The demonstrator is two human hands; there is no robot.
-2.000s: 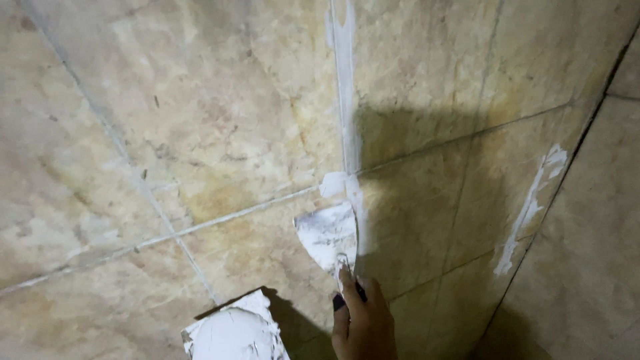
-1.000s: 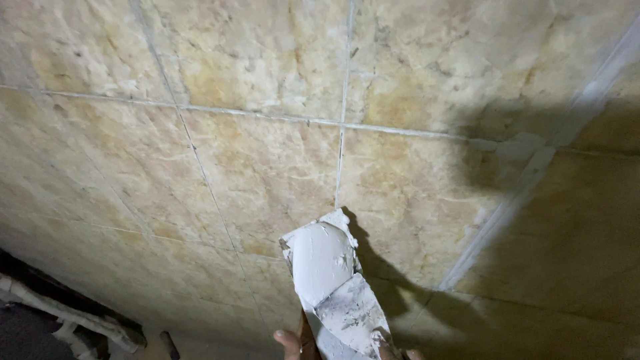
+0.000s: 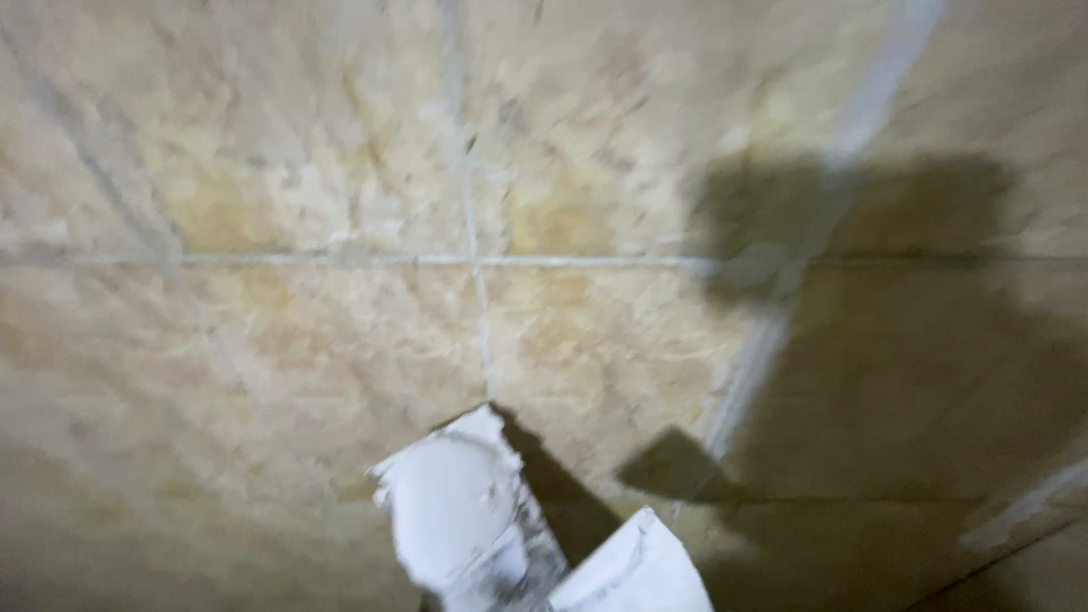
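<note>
A wide blade or board heaped with smooth white paste (image 3: 459,501) rises from the bottom edge, left of centre, in front of the tiled wall. Just right of it is the blade of a putty knife (image 3: 637,569), coated with white paste, its lower part cut off by the frame. Neither of my hands shows, so how they hold these two tools is hidden. White paste covers a slanting tile joint (image 3: 752,365) on the right of the wall.
Beige and yellow marbled tiles (image 3: 357,340) fill the view, with pale joints crossing them. A dark shadow falls over the right side. Another streak of white paste (image 3: 1028,501) lies at the lower right, near a dark corner line.
A second ago the putty knife lay against the paste on the wide blade, with fingers visible below; now it is apart, to the right, and the fingers are out of view.
</note>
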